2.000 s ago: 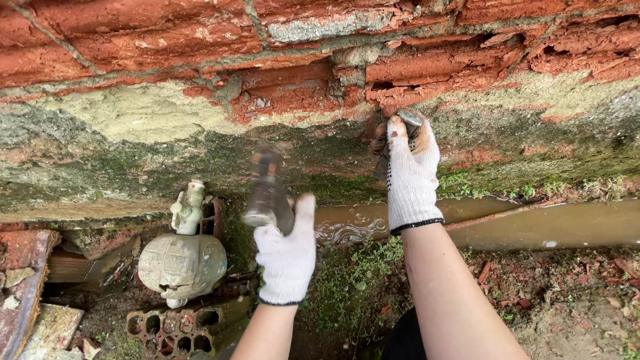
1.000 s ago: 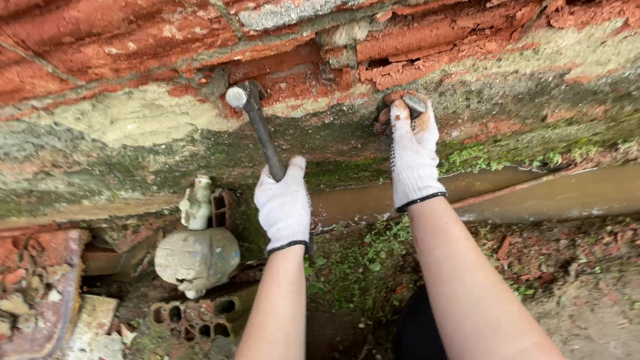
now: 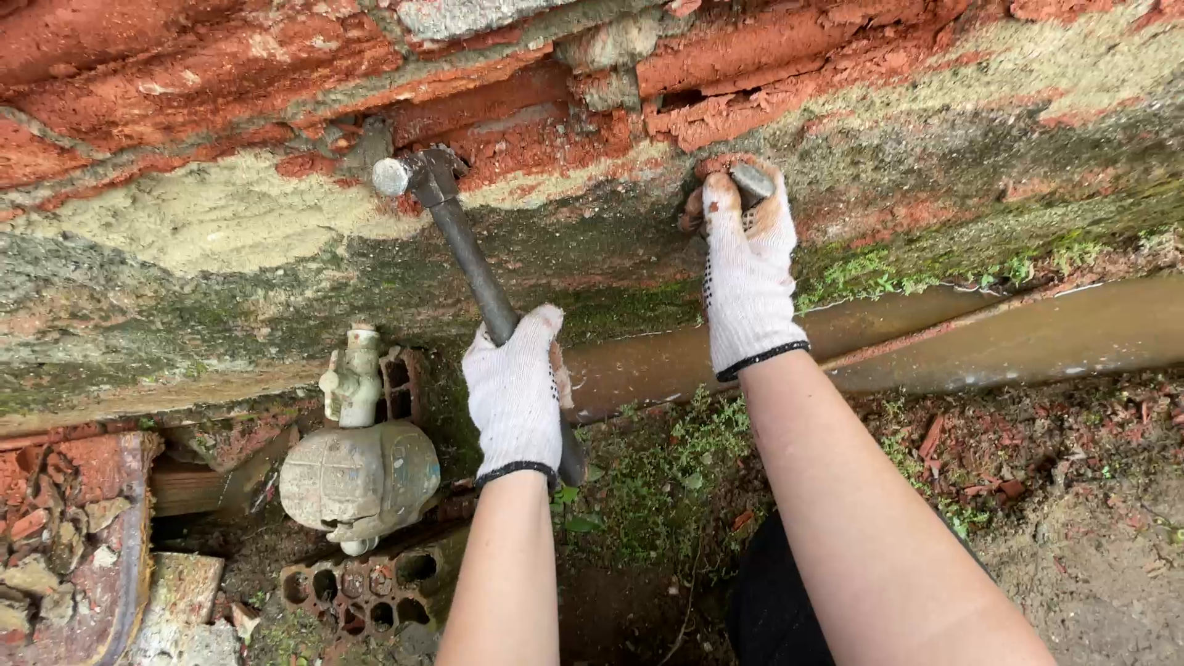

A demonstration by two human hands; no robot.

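Observation:
My left hand (image 3: 518, 388), in a white knit glove, grips the dark handle of a claw hammer (image 3: 430, 176). The hammer's round face points left, and its head is over the lower edge of the broken red brick wall (image 3: 518, 111). Further right, my right hand (image 3: 749, 259), in a matching glove stained orange at the fingertips, is closed around a grey metal tool (image 3: 751, 183), perhaps a chisel. Only the tool's blunt end shows between thumb and fingers. That hand is at the mossy base of the wall, beside a reddish hole or lump that my fingers partly hide.
A trench of muddy water (image 3: 1017, 342) runs along the wall. At lower left are a pale plastic valve (image 3: 353, 379), a rounded, broken grey casing (image 3: 361, 481), a hollow brick (image 3: 370, 592) and a tray of rubble (image 3: 129, 555). Small plants grow between my arms.
The hammer, blurred and low beside my left hand two seconds ago, is now raised toward the brick with its head up and left. My right hand keeps its place at the wall.

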